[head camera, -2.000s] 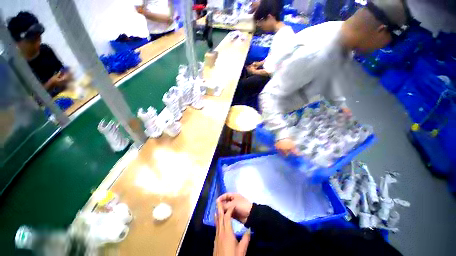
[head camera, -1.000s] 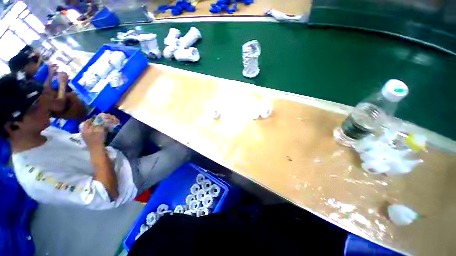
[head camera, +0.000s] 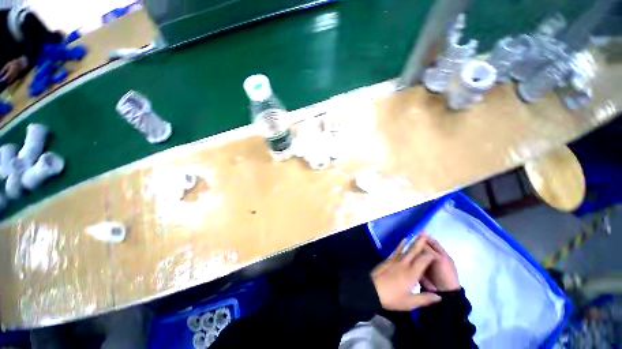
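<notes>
My left hand (head camera: 402, 278) and my right hand (head camera: 440, 264) are together near my lap, beside the blue crate (head camera: 560, 300) with a flat white liner. Their fingers overlap. A small white spot shows between them, but I cannot tell whether either holds anything. On the tan bench, a small white rounded piece (head camera: 368, 180) lies near the edge. Behind it are a glare-washed cluster of white bottles (head camera: 317, 146) and an upright clear water bottle (head camera: 271, 126). A white pointed bottle (head camera: 109, 232) lies at the left.
Pale grey shells (head camera: 470, 85) stand on the bench at the upper right, beside a metal post. More shells (head camera: 33, 163) lie on the green belt (head camera: 204, 85). A second blue tote (head camera: 170, 327) holds round-ended parts. A round stool (head camera: 556, 177) is at the right; another person's hand shows upper left.
The view has swung left, then back right. My hands, out of the picture one second ago, are in view again and together. The person carrying a full crate two seconds ago is out of view.
</notes>
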